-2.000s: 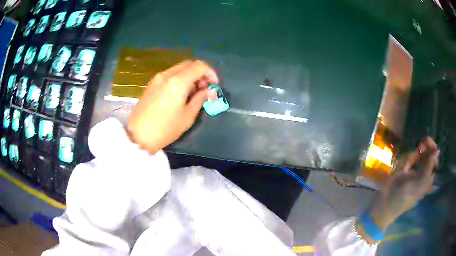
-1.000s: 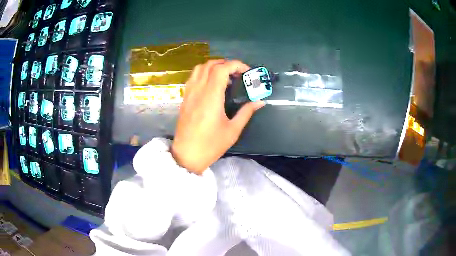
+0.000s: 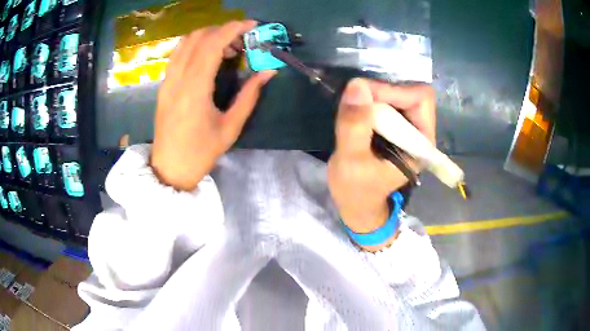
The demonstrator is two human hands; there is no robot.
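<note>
My left hand (image 3: pixel 200 97) grips a cyan-white circuit board module (image 3: pixel 266 57) by its edges between thumb and fingers, above the mat. My right hand (image 3: pixel 372 149) is closed like a pen grip around a soldering iron with a thick cream-white handle (image 3: pixel 414 143) and a yellowish cord end. Its dark narrow front (image 3: pixel 307 68) reaches left to the face of the module. A thin dark stick, maybe tweezers (image 3: pixel 401 163), also lies in the right hand under the handle. The exact contact point on the module is blurred.
A black component tray (image 3: pixel 58 136) with cyan modules stands at the left. On the green mat (image 3: pixel 310 129) are a gold-amber tape sheet (image 3: pixel 139 61) and a shiny film strip (image 3: pixel 394 55). A copper-orange strip (image 3: pixel 534 123) lies at the right end. Cardboard boxes (image 3: pixel 52 291) are below left.
My right hand, at the far right two seconds ago and then not clearly visible, is now at the centre with the iron. My left hand still holds the module. The view has shifted.
</note>
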